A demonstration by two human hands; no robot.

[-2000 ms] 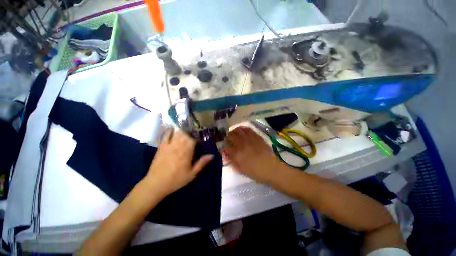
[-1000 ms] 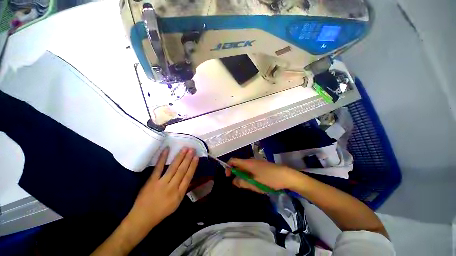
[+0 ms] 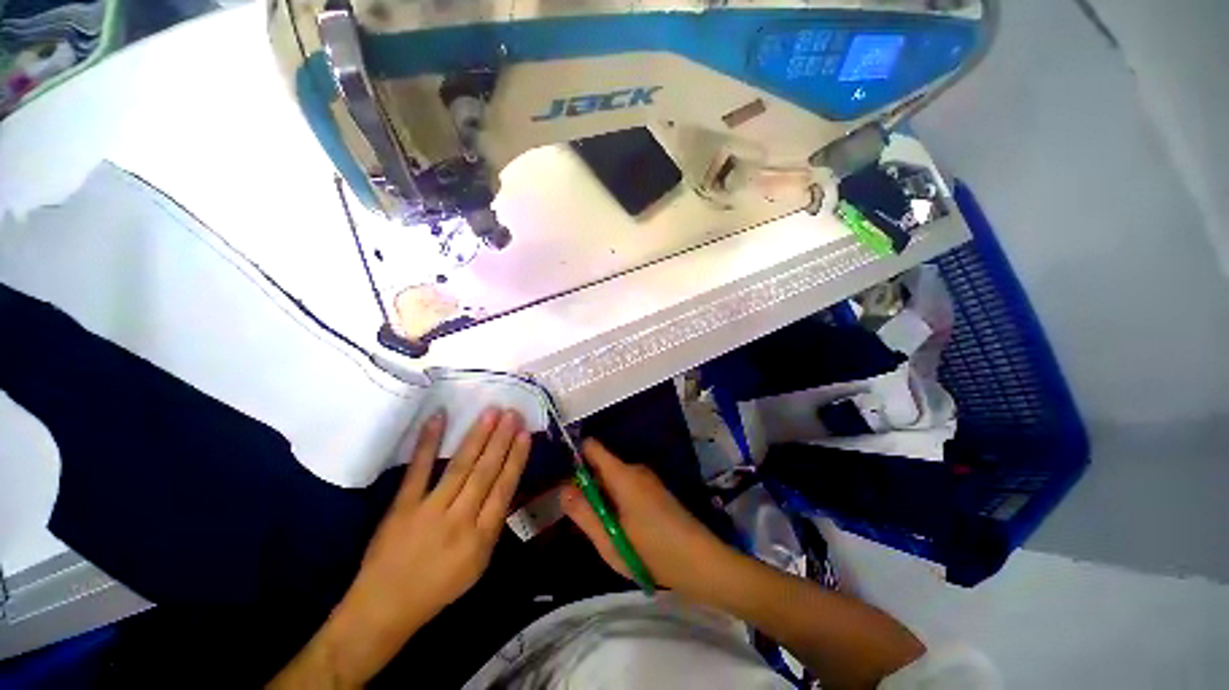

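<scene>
A navy fabric panel lies over the table's front edge, with a white fabric panel on it. A small white piece with a curved edge lies at the panel's right end. My left hand lies flat on the small white piece, fingers a little apart, pressing it down. My right hand holds the scissors by the green handle. The blades point up and left and touch the curved right edge of the small white piece. The yellow handle is hidden.
The sewing machine stands behind, its needle area lit. A black flat square lies on the bed and a green small tool at the table's right end. A blue basket with cloth is below right. A green basket shows upper left.
First both hands were at the needle and the scissors lay on the bed. Now the cloth is at the front edge and the scissors are in my right hand, turned steeper than a second ago.
</scene>
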